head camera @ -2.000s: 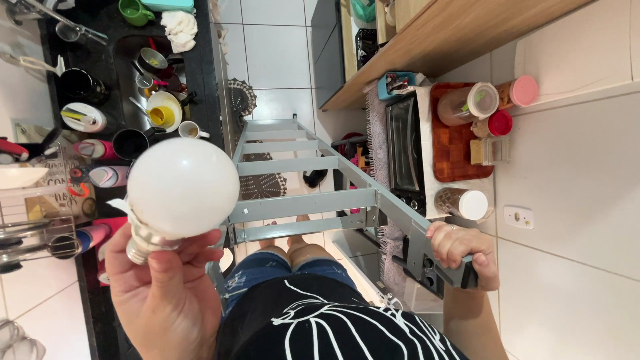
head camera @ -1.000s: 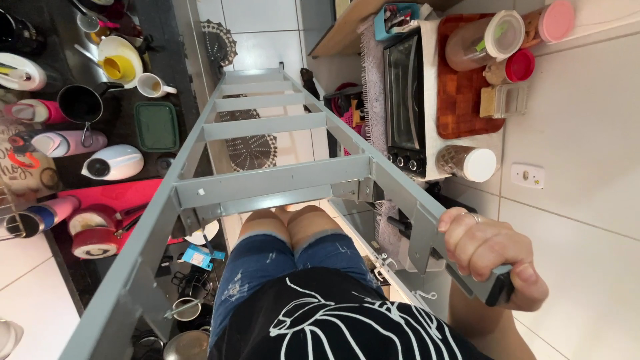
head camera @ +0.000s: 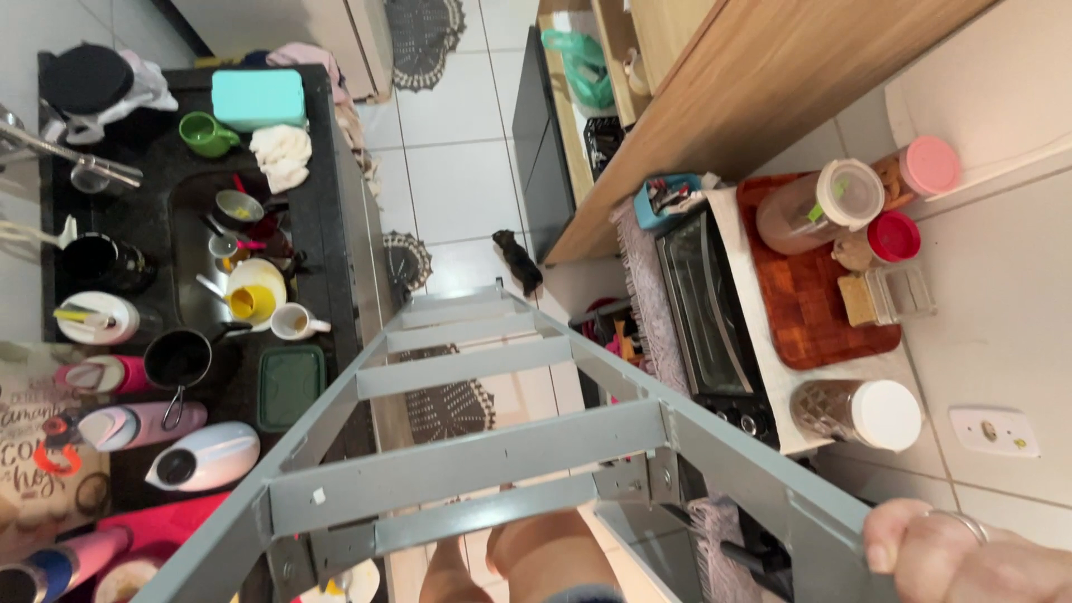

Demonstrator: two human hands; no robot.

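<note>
A grey metal stepladder (head camera: 469, 456) fills the middle of the view, its rails running down toward the tiled floor. At the lower right edge my right hand (head camera: 946, 544), with a ring on one finger, is closed around the top of the ladder's right rail. My left hand is out of view, and no light bulb shows. My bare legs (head camera: 544, 553) are below, partly behind the lowest visible step.
A black counter (head camera: 335, 126) with dishes, a small pan (head camera: 177, 358) and a sink runs along the left. Right stand a toaster oven (head camera: 708, 301) and a red tray (head camera: 787, 322) with jars. A small dark animal (head camera: 519, 261) is on the floor beyond the ladder.
Two seconds ago my left hand held a white light bulb; hand and bulb are now out of view. My right hand stays on the ladder. The small animal has come into view.
</note>
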